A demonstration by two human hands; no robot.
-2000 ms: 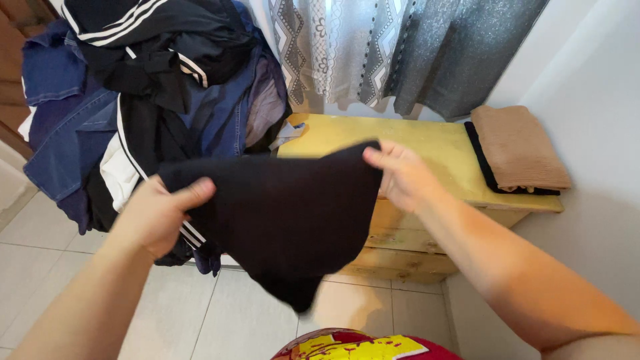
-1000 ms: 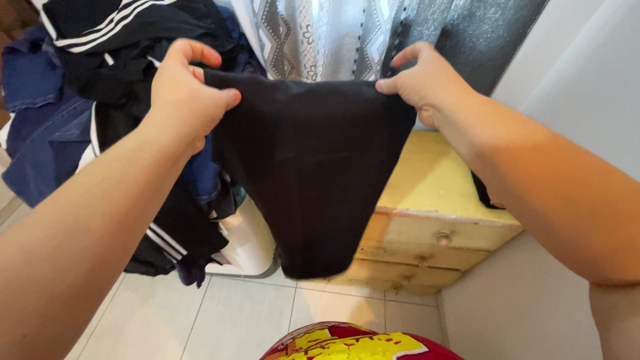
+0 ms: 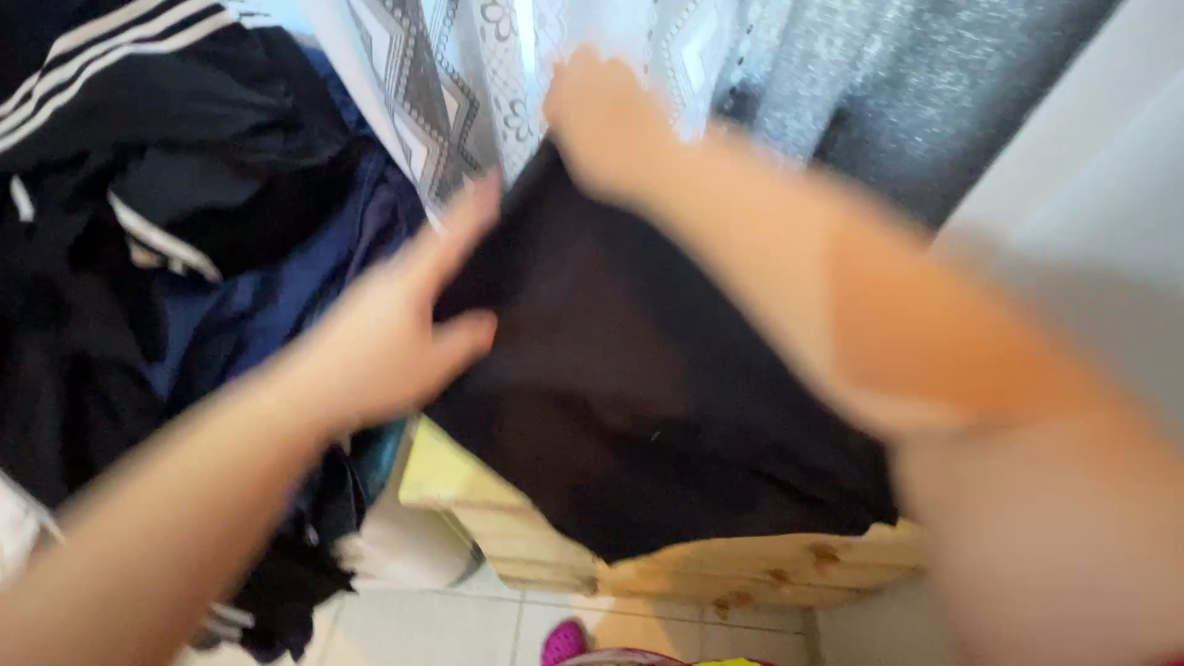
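A black cloth garment (image 3: 638,388) hangs spread out in the middle of the view, above a yellow wooden drawer chest. At its upper corner my right hand (image 3: 601,120) grips the fabric with closed fingers, in front of the curtain. My left hand (image 3: 416,314) is at the garment's left edge, its thumb and fingers spread apart against the cloth; blur hides whether it pinches any fabric. Part of the garment's right side is behind my right forearm.
A heap of dark clothes (image 3: 240,185), some with white stripes, fills the left. Patterned and grey curtains (image 3: 444,92) hang behind. The drawer chest (image 3: 518,546) stands below the garment, beside a white wall (image 3: 1091,157). A pink shoe (image 3: 564,640) shows on the tiled floor.
My right hand has moved up and left, tilting the garment's top edge, which was level between both hands one second ago. My left hand's thumb and fingers have spread apart.
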